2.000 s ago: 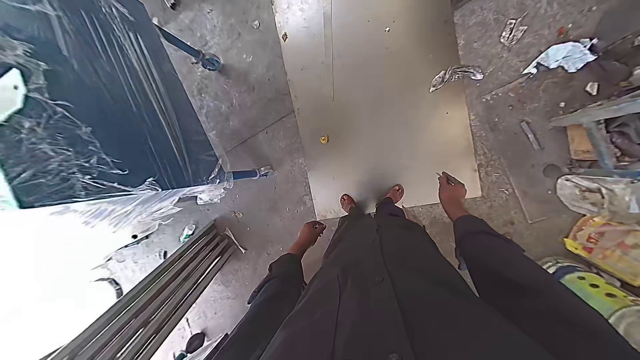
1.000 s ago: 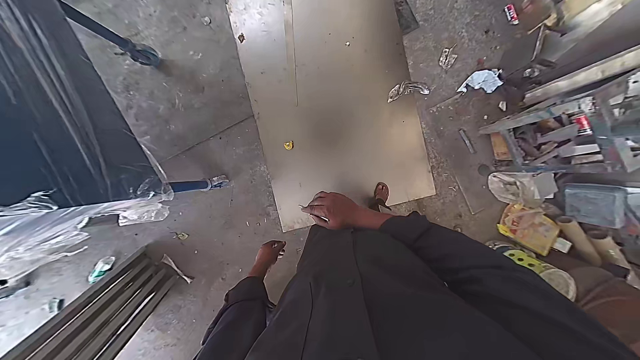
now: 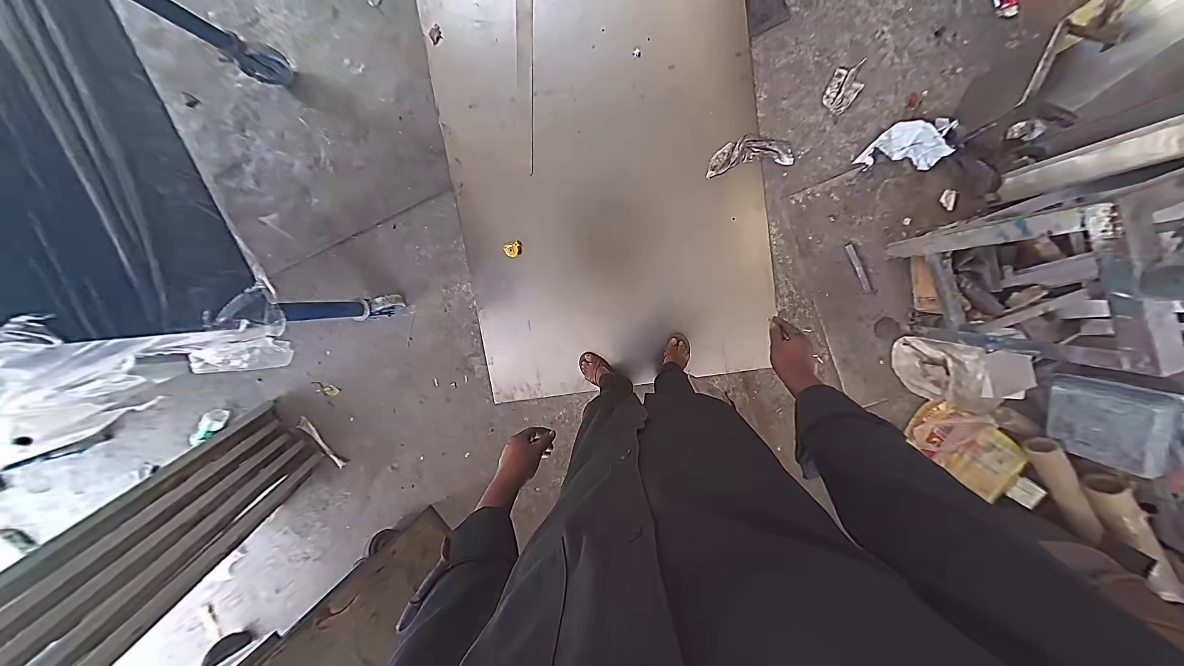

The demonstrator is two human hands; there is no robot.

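My left hand hangs beside my left leg above the concrete floor, its fingers curled; whether anything small is inside cannot be told. To the right, my right hand is held over the lower right corner of a large metal sheet, with its fingers loosely bent. Something thin may be at its fingertips, too small to make out. My feet are at the sheet's near edge. A yellow tape measure lies on the sheet at left, and a crumpled dark strip lies across its right edge.
At left stands a plastic-wrapped dark blue panel with caster legs, above a stack of metal profiles. On the right are a metal frame holding scrap, a clear plastic box, cardboard tubes and a white rag.
My right hand has moved from in front of my waist out to the right. My left hand still hangs at my left side.
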